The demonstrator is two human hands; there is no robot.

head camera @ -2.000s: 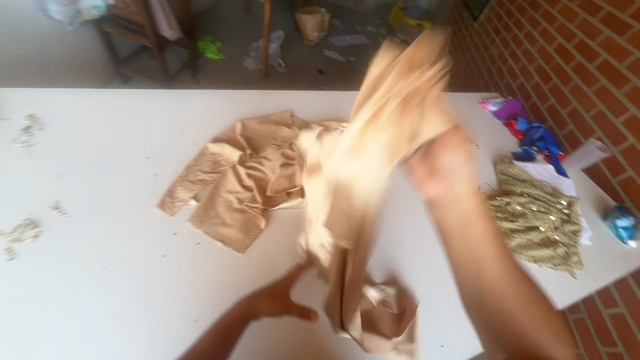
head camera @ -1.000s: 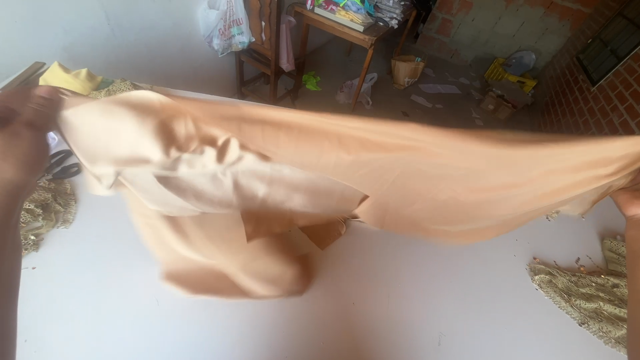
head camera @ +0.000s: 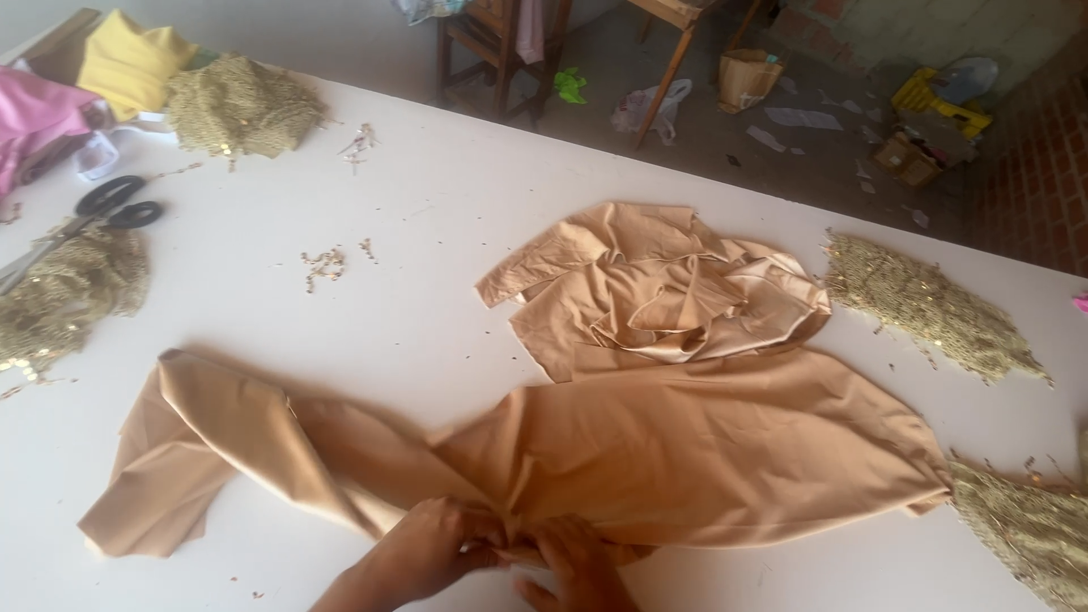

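A long piece of tan satin fabric (head camera: 714, 450) lies spread across the near part of the white table, twisted and narrowed toward its left end. At its near edge, my left hand (head camera: 442, 544) pinches the cloth between thumb and fingers. My right hand (head camera: 574, 561) is right beside it, its fingers also on the gathered edge. Just beyond lies a crumpled pile of the same tan satin (head camera: 654, 289), its paler side showing in places; the long piece meets its near edge.
Black-handled scissors (head camera: 106, 204) rest at the left on gold sequined fabric (head camera: 76, 297). More sequined pieces (head camera: 935, 306) lie at the right. Yellow cloth (head camera: 132, 64) and pink cloth (head camera: 42, 119) are at the far left. Loose sequin bits (head camera: 323, 268) dot the white table (head camera: 408, 340).
The satin held stretched in the air between both hands one second ago now lies on the table. My hands have come together at its near edge.
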